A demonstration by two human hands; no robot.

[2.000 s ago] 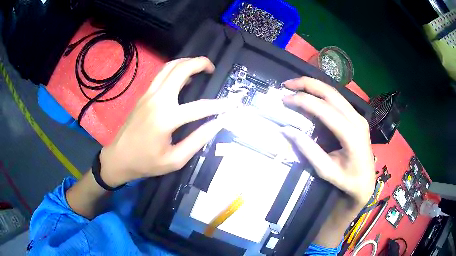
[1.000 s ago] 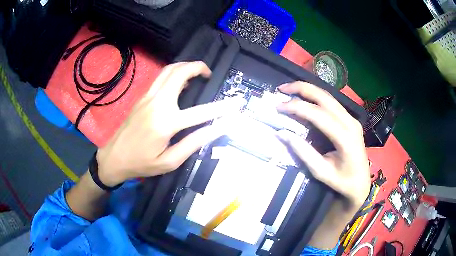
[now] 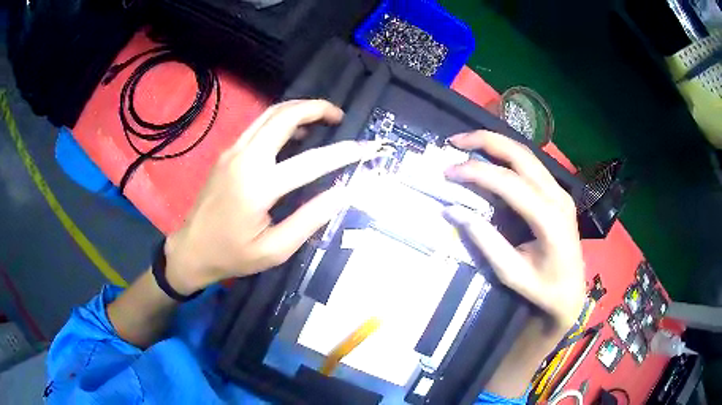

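Note:
The open tablet [image 3: 372,293] lies in a black foam tray [image 3: 261,316], its white interior glaring, with black strips along the sides. An orange-yellow flex cable [image 3: 354,342] lies across its lower part. A circuit board [image 3: 400,136] shows at the far end. My left hand [image 3: 253,190] reaches over the tray's left edge, fingers apart, index fingertip at the board. My right hand [image 3: 526,221] rests over the right side, fingers apart and curved, fingertips at the white glare. Glare hides whether either hand grips a small part.
Beyond the tray are a blue bin of small metal parts [image 3: 408,46] and a round clear dish [image 3: 524,115]. A coiled black cable [image 3: 168,95] lies left on the red bench. A black finned block [image 3: 602,196], tools [image 3: 564,360] and small circuit boards [image 3: 633,320] lie right.
My left index finger has lifted and moved slightly up along the board, farther from the thumb. My right hand stays in nearly the same place. The view has shifted slightly.

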